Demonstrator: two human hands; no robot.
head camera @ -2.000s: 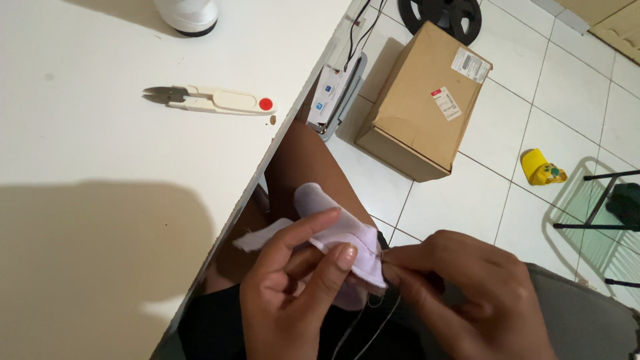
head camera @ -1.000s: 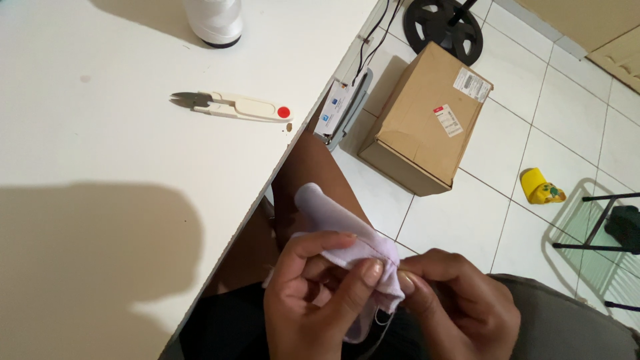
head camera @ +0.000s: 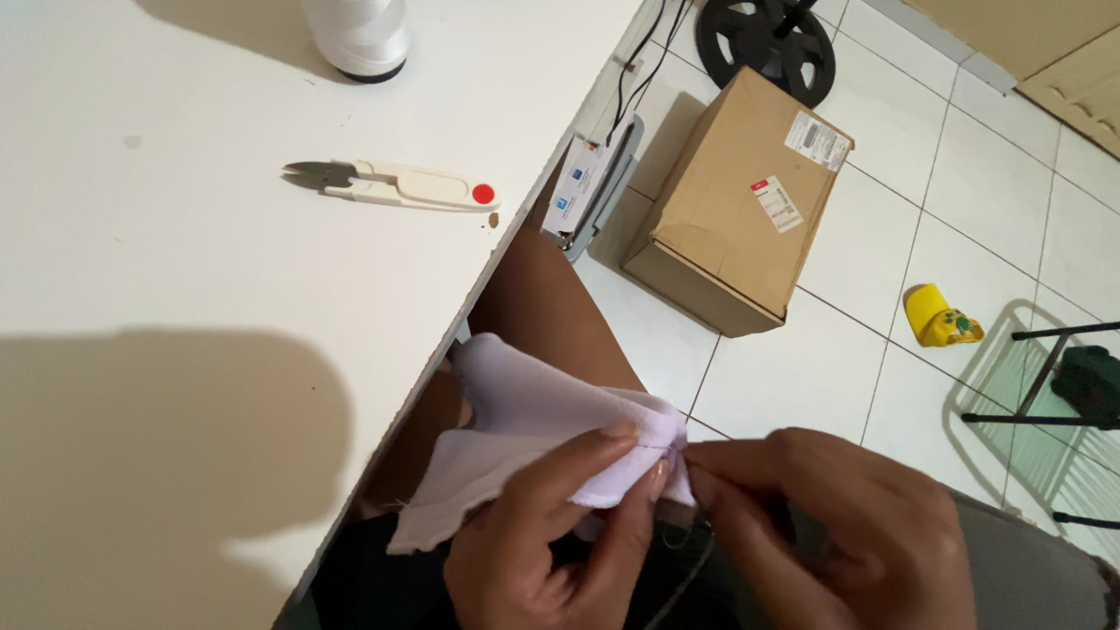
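Observation:
A piece of pale lilac fabric (head camera: 542, 411) hangs over my lap, pinched between the thumb and fingers of my left hand (head camera: 560, 525). A line of stitching runs along the pinched fold. My right hand (head camera: 822, 516) has its thumb and index finger closed at the fabric's right edge; what lies between those fingertips is too small to make out. A loose thread (head camera: 691, 577) dangles below them. On the white table lie thread snips (head camera: 394, 185) with dark blades and a cream handle, and a white thread cone (head camera: 360, 39) stands above them.
The table edge runs diagonally beside my legs. On the tiled floor are a cardboard box (head camera: 744, 201) with labels, a black round base (head camera: 766, 44), a yellow cloth item (head camera: 941, 317) and a dark-framed rack (head camera: 1041, 376). Black cables (head camera: 643, 79) hang near the table.
The fabric is held differently, with more of it spread out to the left of my fingers than one second ago. Both hands stay close together at it. The view has shifted slightly.

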